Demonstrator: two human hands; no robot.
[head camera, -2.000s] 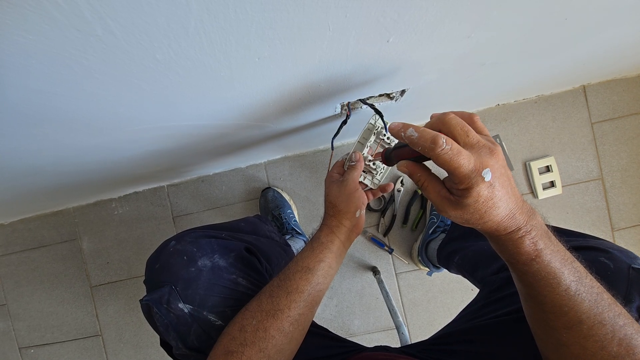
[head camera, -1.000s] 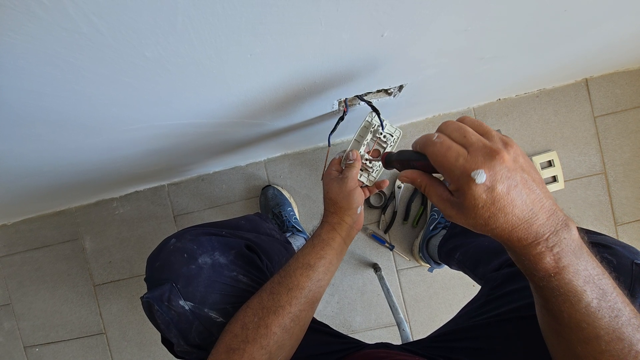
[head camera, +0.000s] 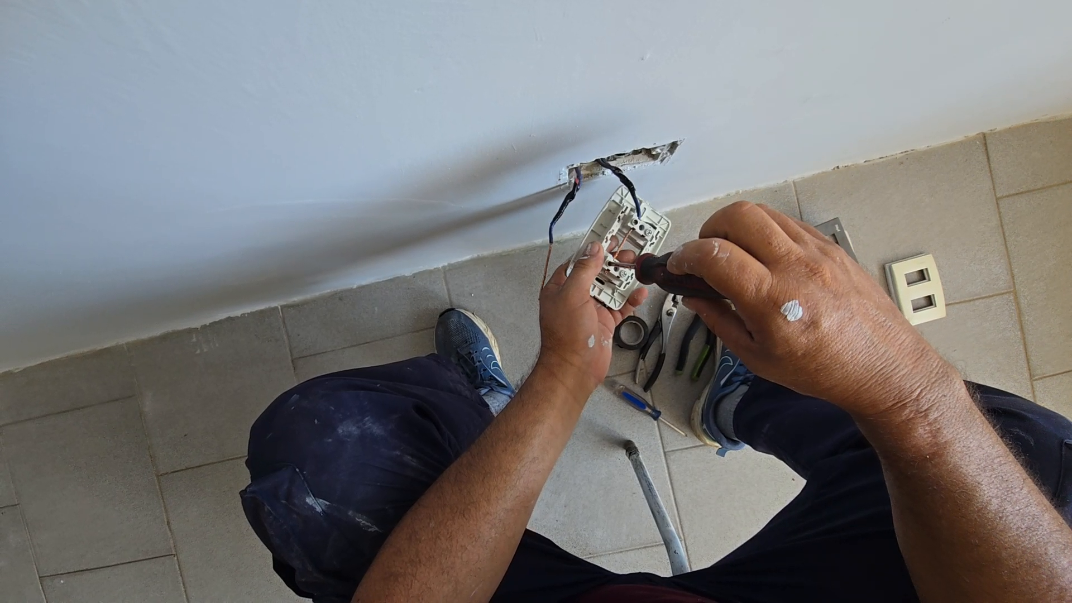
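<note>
My left hand grips the lower left part of a white plastic outlet mounting frame, its back with terminals facing up. My right hand is closed around the dark handle of a screwdriver, whose tip meets the lower module of the frame. A dark wire runs from the wall box opening to the upper part of the frame. Another dark wire hangs from the opening's left end, and its bare copper end reaches down beside my left thumb.
On the tiled floor lie a roll of black tape, pliers, a blue-handled screwdriver, a metal bar and a cream cover plate. A grey plate is partly behind my right hand. My shoes stand either side of the tools.
My right hand has shifted slightly and its grip on the screwdriver has turned since one second ago. My left hand still holds the frame in nearly the same place.
</note>
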